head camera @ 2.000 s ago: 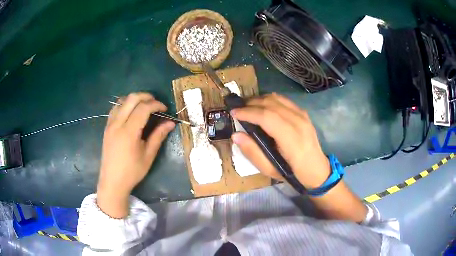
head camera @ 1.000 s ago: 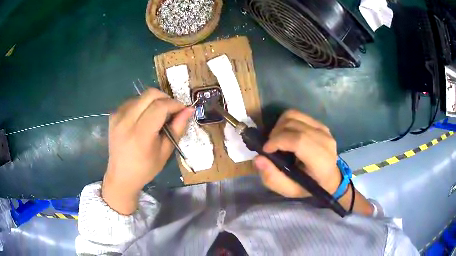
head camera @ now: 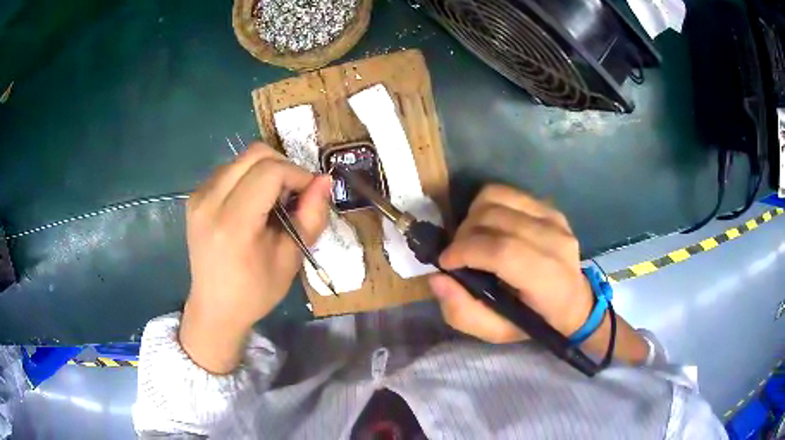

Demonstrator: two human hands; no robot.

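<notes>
A small watch housing [head camera: 351, 182] with a dark inside lies on the brown board [head camera: 408, 77], between two white padding strips [head camera: 398, 146]. My right hand [head camera: 515, 262] holds the black soldering iron [head camera: 491, 292]; its metal tip reaches into the housing. My left hand [head camera: 250, 245] holds slim tweezers [head camera: 299, 243], which point down over the left strip. The thin solder wire [head camera: 112, 209] runs from the left to my left hand, and a fine end shows between its fingertips and the housing. The exact contact point is too small to tell.
A brown bowl [head camera: 243, 45] of silvery bits stands above the board. A black fan [head camera: 551, 51] stands at the upper right, with a crumpled white paper [head camera: 658, 12] and a black box [head camera: 721, 86] beyond it. The bench's front edge runs below the board.
The iron's tip has moved from beside the bowl down into the housing. The tweezers have swung from pointing at the housing to pointing down. The view has shifted, so the bowl and board appear higher.
</notes>
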